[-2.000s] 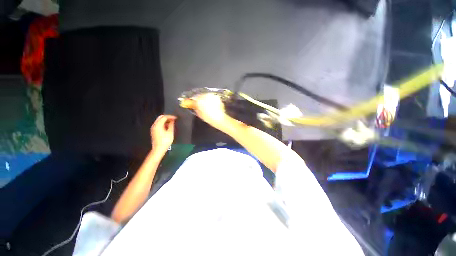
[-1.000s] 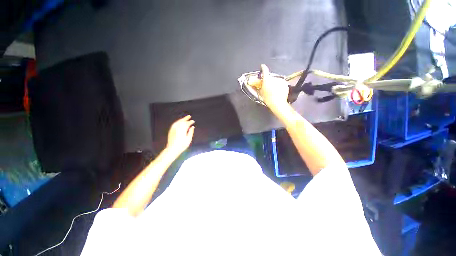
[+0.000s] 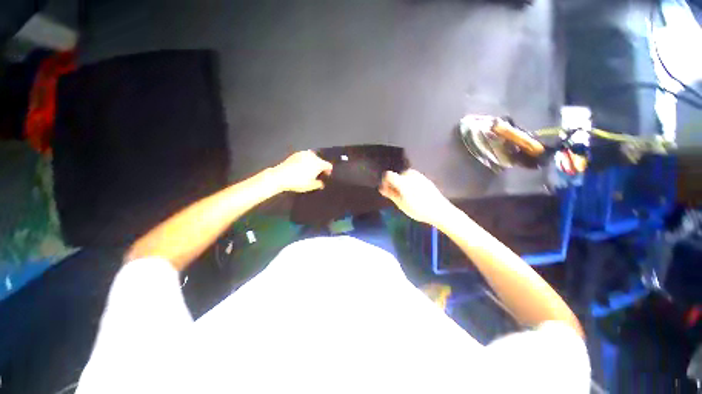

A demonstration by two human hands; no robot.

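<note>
A black garment piece (image 3: 356, 165) lies at the near edge of the grey pressing table, partly hanging over it in front of me. My left hand (image 3: 308, 171) has its fingers closed on the garment's left side. My right hand (image 3: 409, 192) has its fingers closed on its right side. The steam iron (image 3: 500, 143), with a silver soleplate and tan handle, rests at the right of the table, apart from my hands. The garment between my hands looks folded or lifted; its exact shape is blurred.
A large black garment stack (image 3: 138, 142) lies at the table's left. The grey table cover (image 3: 346, 69) spreads beyond. Blue crates (image 3: 566, 231) stand near right, one with dark garments. A white tag (image 3: 575, 117) and yellow hose (image 3: 616, 135) are right of the iron. Red cloth (image 3: 42, 104) is far left.
The iron has been let go and now rests further right. My right hand has come back to the garment. My left hand has moved up, and both hands now grip the garment.
</note>
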